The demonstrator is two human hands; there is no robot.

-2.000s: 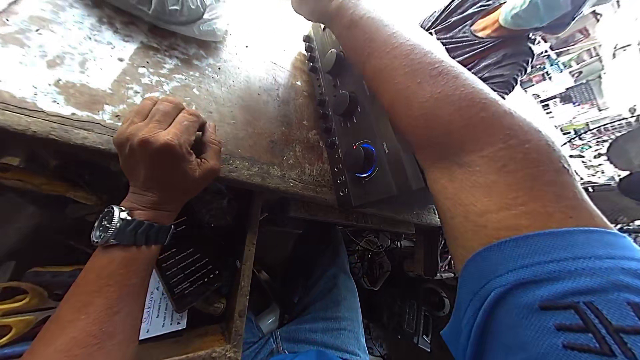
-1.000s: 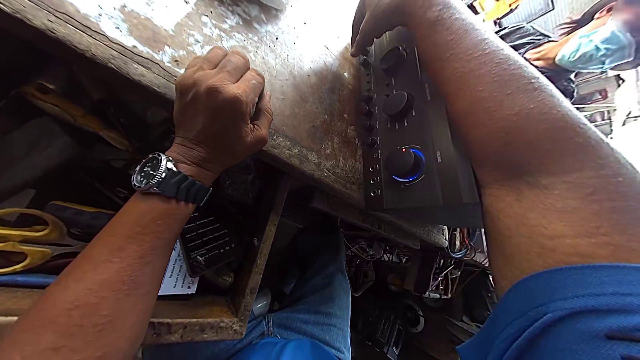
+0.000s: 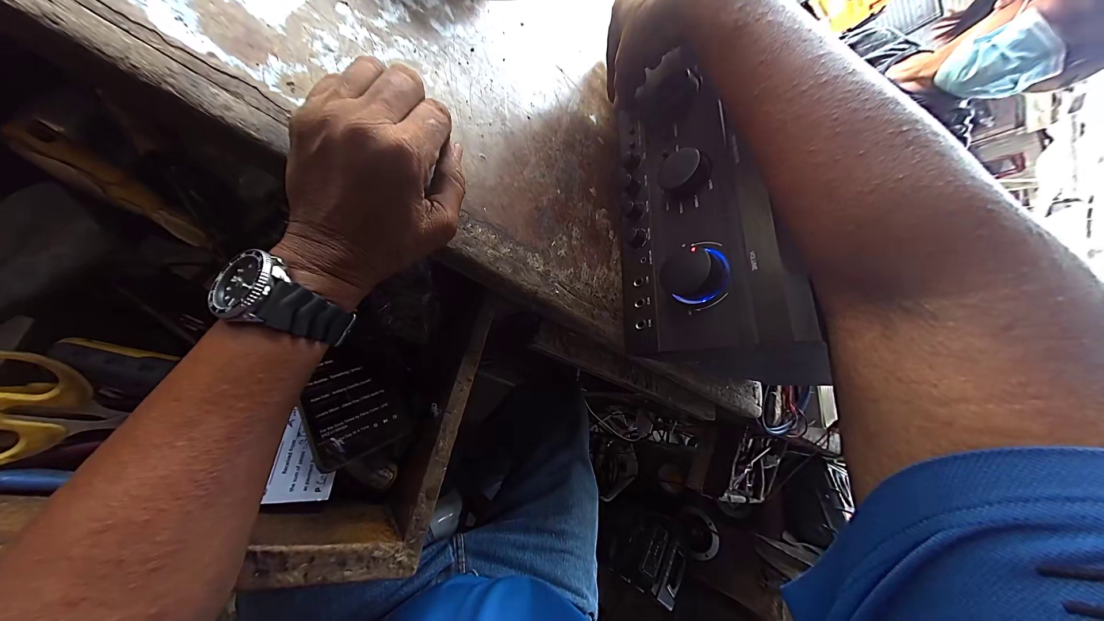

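Observation:
A black audio amplifier [image 3: 768,285] lies at the right on the worn wooden workbench [image 3: 535,164], its front panel of round knobs toward me. Blue light rings its large volume knob [image 3: 690,273]. Over the amplifier's far end is my right hand [image 3: 647,39]; its fingers are largely out of sight, so its grip cannot be told. My left hand [image 3: 371,164] rests with curled fingers on the bench's front edge, left of the amplifier, and nothing shows in it. A wristwatch [image 3: 241,285] with a black strap is on the left wrist.
Below the bench edge, an open wooden drawer [image 3: 328,552] holds yellow-handled scissors [image 3: 39,388], a phone with a lit screen [image 3: 358,401] and a printed paper [image 3: 297,470]. Tangled wires [image 3: 759,457] and electronic parts lie beneath the bench. A person in a face mask [image 3: 1005,56] is at the upper right.
The view has shifted, with the amplifier and drawer appearing at different places. My left hand stays curled at the bench edge, and my right hand stays by the amplifier's far end.

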